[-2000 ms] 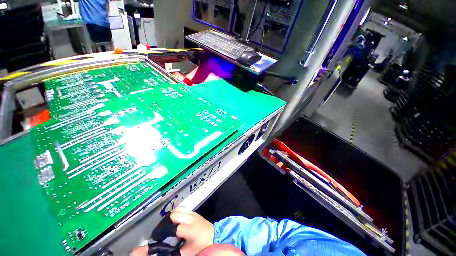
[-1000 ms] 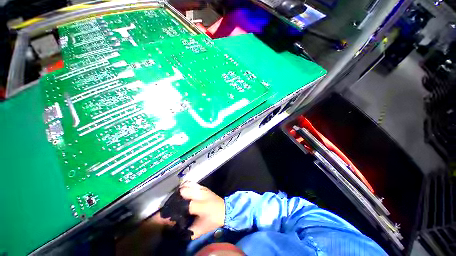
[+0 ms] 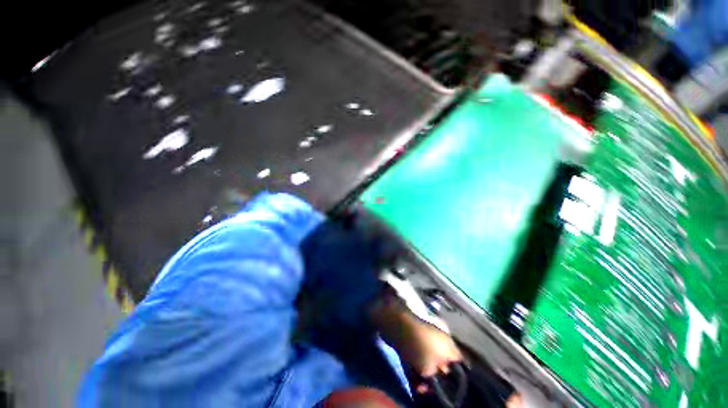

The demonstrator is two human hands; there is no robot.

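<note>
The large green circuit board (image 3: 631,263) lies on the green-topped unit (image 3: 471,191) at the right, blurred by motion. My left hand (image 3: 427,347) reaches in from the left in a blue sleeve, below the unit's front edge, with its fingers on a black item (image 3: 471,386) that has a thin dark loop. Shadow and blur hide part of the grip. A small patch of skin at the item's right end, at the bottom edge, seems to be my right hand (image 3: 515,401). The rest of it is out of view.
A black table (image 3: 263,135) with white spots adjoins the unit's left side. Two dark knob-like parts (image 3: 435,299) sit on the pale front panel (image 3: 495,339). Yellow-black tape (image 3: 104,263) runs along the left floor. A blue-clothed person (image 3: 702,32) is partly visible at upper right.
The view has swung left. The board has shifted to the right of the picture, and the black table and my left sleeve have come in. My right sleeve and the red-edged bin have left view.
</note>
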